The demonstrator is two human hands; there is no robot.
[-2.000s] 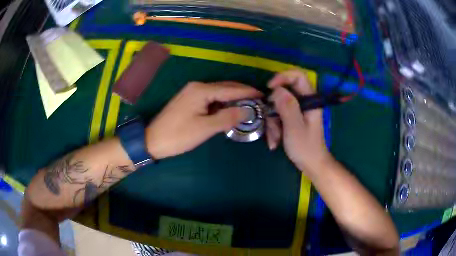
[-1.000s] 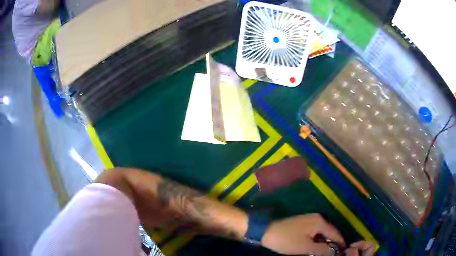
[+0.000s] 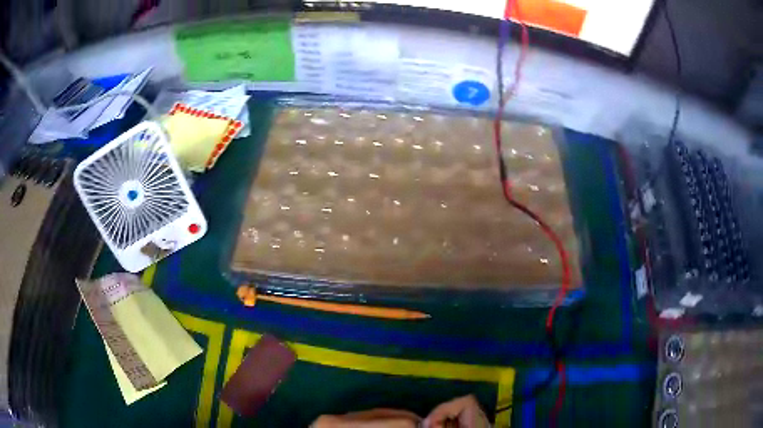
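Note:
My left hand and my right hand are at the bottom edge, close together and mostly cut off. A small bit of something dark shows between them; the metal unit itself cannot be made out. A dark lead runs from beside my right hand up to the red and black test leads, which hang over the clear blister tray's right part. The reddish-brown rectangle lies flat on the green mat, left of my hands. The orange pen lies along the front edge of the clear blister tray.
A white desk fan stands at left, with folded yellow backing sheets before it and a red dot sticker sheet behind. A tray stack is at far left. Round units stand in a tray at lower right, below a black parts tray.
The view has swung from the left side to the bench's back, so the fan and blister tray sit further left. My hands were in fuller view two seconds ago, with the metal unit and probe.

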